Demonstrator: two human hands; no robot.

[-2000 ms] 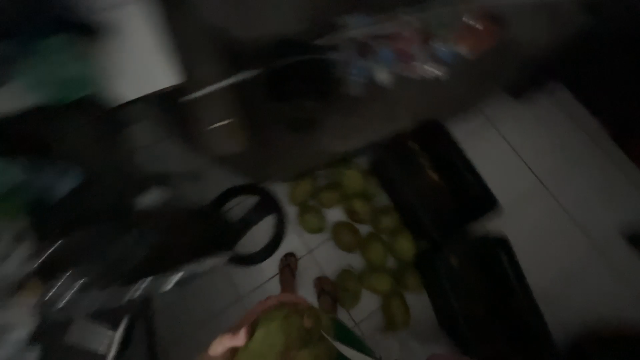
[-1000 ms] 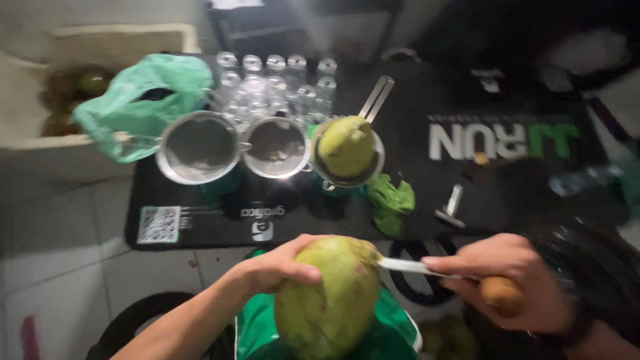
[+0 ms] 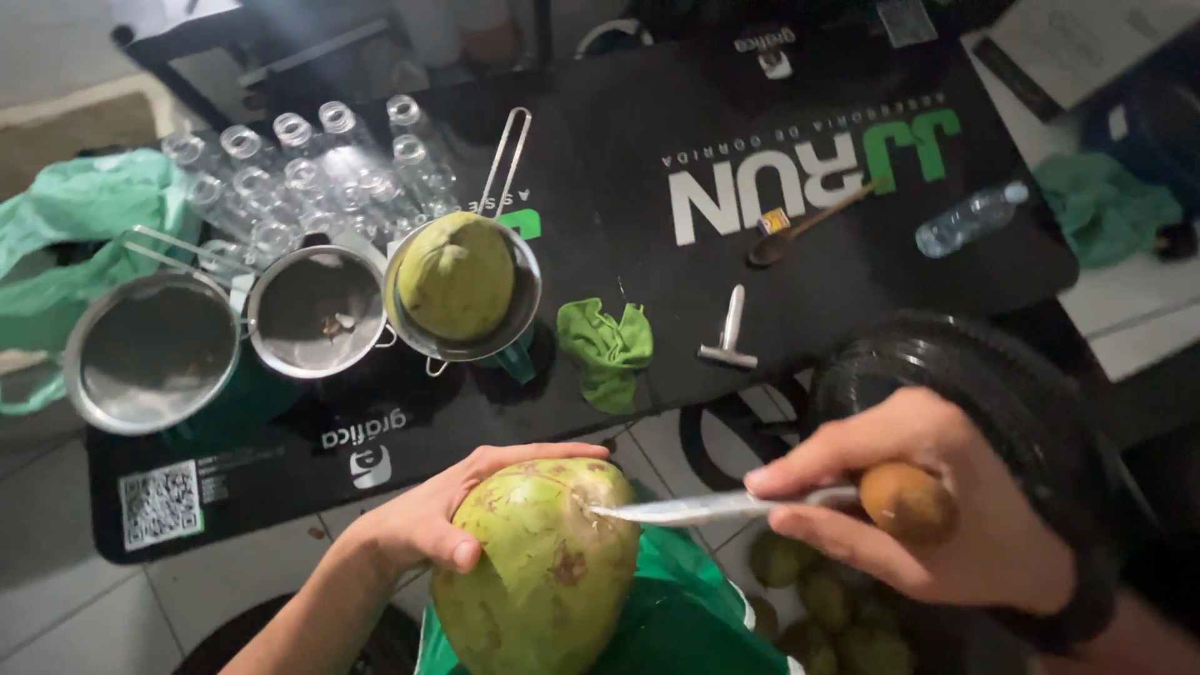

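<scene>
My left hand [image 3: 427,525] steadies a green coconut [image 3: 534,581] from its left side and top, above a green cloth on my lap. My right hand [image 3: 900,506] grips a knife [image 3: 694,509] with a wooden handle, and the blade's tip meets the pale, cut end of the coconut. Beyond my hands on the black table, another green coconut [image 3: 457,275] rests in a metal strainer [image 3: 530,309]. Two more strainers, one in the middle [image 3: 314,309] and one at the left [image 3: 155,356], stand beside it; the middle one holds small bits.
Clear bottles [image 3: 319,178] stand behind the strainers. A green cloth [image 3: 607,352], a metal T-shaped tool [image 3: 731,333], a wooden spoon [image 3: 806,225] and a plastic bottle [image 3: 970,220] lie on the table [image 3: 609,141]. Several coconuts [image 3: 825,600] are on the floor below; a black bag [image 3: 975,403] is at right.
The view has swung from the floor to the table between the two earlier frames. Since one second ago, the knife's tip remains at the coconut's end and the left hand still holds the coconut.
</scene>
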